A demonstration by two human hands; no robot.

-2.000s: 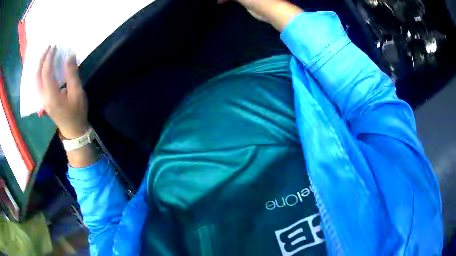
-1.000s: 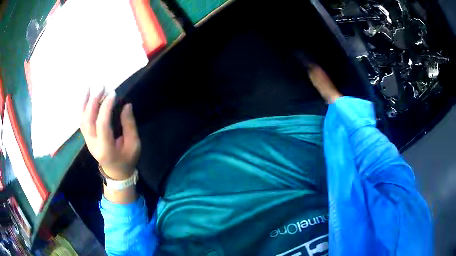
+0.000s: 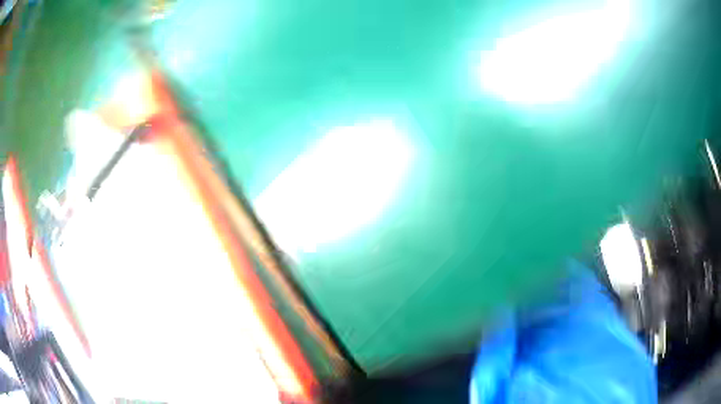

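A bright white sheet (image 3: 174,292) lies on a red-orange board (image 3: 229,237), whose thick edge shows along its right side. A long dark clip (image 3: 117,162) sits at the board's far edge. The picture is blurred and glaring. Neither of my hands shows. Only a blurred blue sleeve (image 3: 569,343) of my right arm is at the bottom right.
The glossy green bench top (image 3: 443,237) has two bright glare patches. A dark seam (image 3: 277,256) runs beside the board. Another white sheet with a red edge (image 3: 51,276) lies at the far left. Blurred black and silver clips (image 3: 672,268) are at the right edge.
The view has swung up and over the bench, showing much more green top. My left hand has gone out of the picture, and my right hand no longer shows.
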